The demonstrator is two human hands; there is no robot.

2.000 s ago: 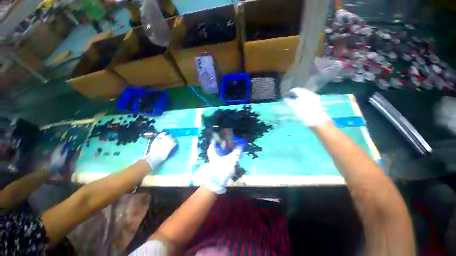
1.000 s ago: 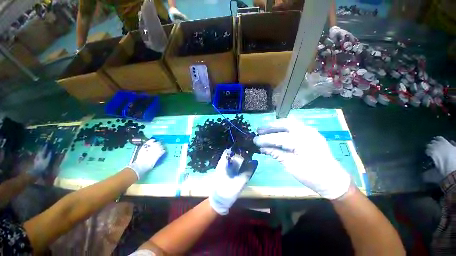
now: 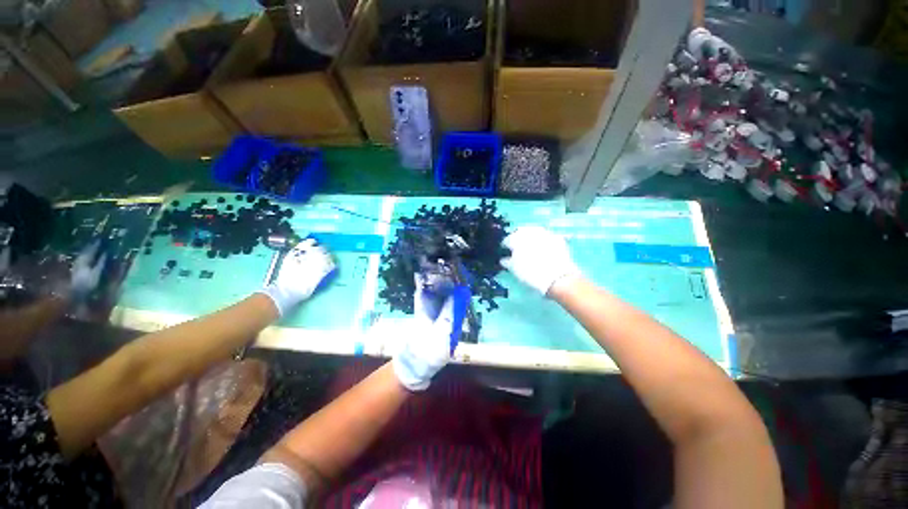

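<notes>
Small black plastic parts point(image 3: 408, 254) lie heaped on the pale turquoise bench mat point(image 3: 587, 323) in front of me. My left hand point(image 3: 430, 323), in a white glove with blue on it, is at the near edge of the heap, fingers up, closed on a small tool with a blurred metal head point(image 3: 439, 270). My right hand point(image 3: 539, 259), in a white glove, is at the heap's right edge. Its fingertips touch or hover by the black parts; whether they pinch one cannot be told.
Behind the mat stand a blue bin point(image 3: 468, 162), a black tray of silver bits point(image 3: 528, 167), a smartphone point(image 3: 410, 127) and cardboard boxes point(image 3: 418, 102). A metal post point(image 3: 625, 109) rises right of them. A neighbour's gloved hand point(image 3: 303, 273) works at left. Round parts with red wires point(image 3: 742, 129) lie right.
My right hand has moved back from close before the camera to the heap's right edge. The thin blue strand seen near my left hand no longer shows. The gloved hand at far right has left view.
</notes>
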